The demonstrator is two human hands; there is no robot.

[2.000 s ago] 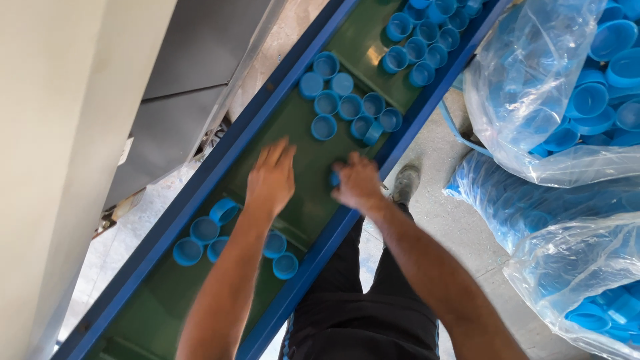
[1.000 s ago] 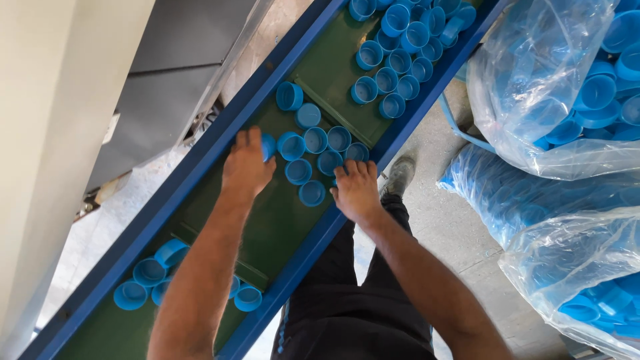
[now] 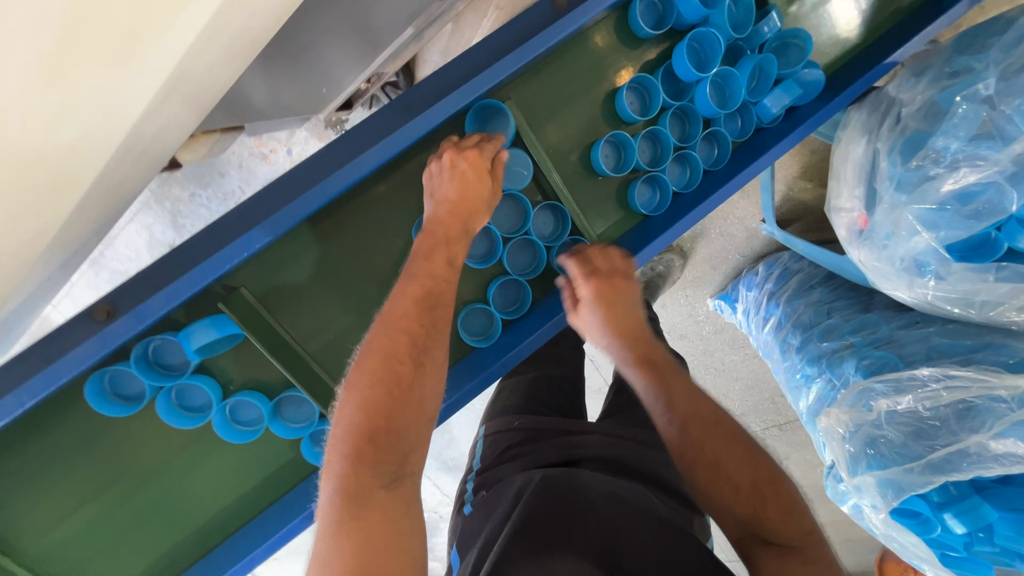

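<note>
Blue plastic caps lie in groups on a green cleated conveyor belt (image 3: pixel 320 264) with blue side rails. My left hand (image 3: pixel 464 180) is over the middle group, its fingertips at the lower edge of a blue cap (image 3: pixel 490 120) near the far rail; whether it grips the cap is hidden. Beside it lies a cap with its flat side up (image 3: pixel 518 170). My right hand (image 3: pixel 604 292), slightly blurred, is at the near rail with its fingers curled, close to another cap (image 3: pixel 566 251) that it partly covers. Several caps (image 3: pixel 524 257) stand open side up between the hands.
A denser group of caps (image 3: pixel 698 54) lies up the belt, and a smaller one (image 3: pixel 188 400) lies down it, past a cleat (image 3: pixel 276 344). Clear plastic bags of blue caps (image 3: pixel 880 384) stand on the floor at the right. A grey machine panel (image 3: pixel 312 60) is beyond the far rail.
My left hand has moved from a cap near the far rail to one farther up the belt. My right hand stays by the near rail. The lower group of caps shows beyond a cleat. The view has shifted.
</note>
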